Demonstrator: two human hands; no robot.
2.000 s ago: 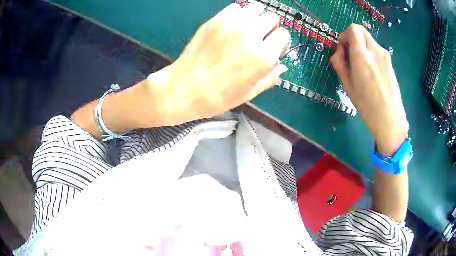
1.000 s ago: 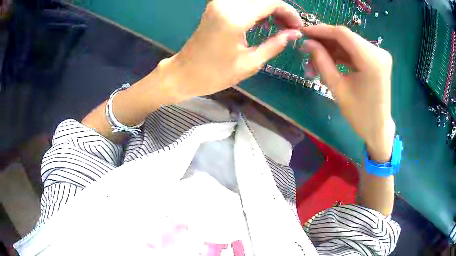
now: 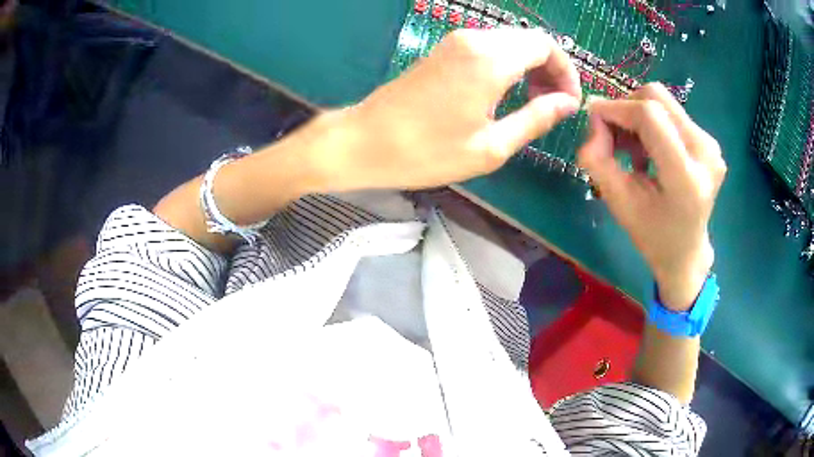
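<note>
The green circuit board panel (image 3: 558,143) lies under and behind my hands, with rows of red and silver parts across it. My left hand (image 3: 482,103) is above the panel, thumb and forefinger pinched at its right end. My right hand (image 3: 656,170) is just right of it, its fingertips nearly touching the left ones. A tiny part (image 3: 585,103) shows between the fingertips, too small to identify. A wired capsule (image 3: 647,46) with red wire lies at the panel's upper right. My left hand covers part of the panel.
Stacked green panels (image 3: 785,98) stand at the right edge, with a dark heap of small parts (image 3: 793,219) below them. Tiny loose pieces (image 3: 685,36) lie right of the panel. The green bench's edge (image 3: 259,85) runs diagonally. A red object (image 3: 580,344) is below the bench.
Two seconds ago my hands were apart over the panel's rows. They came together at the fingertips, and since a second ago have shifted slightly right and down, still together.
</note>
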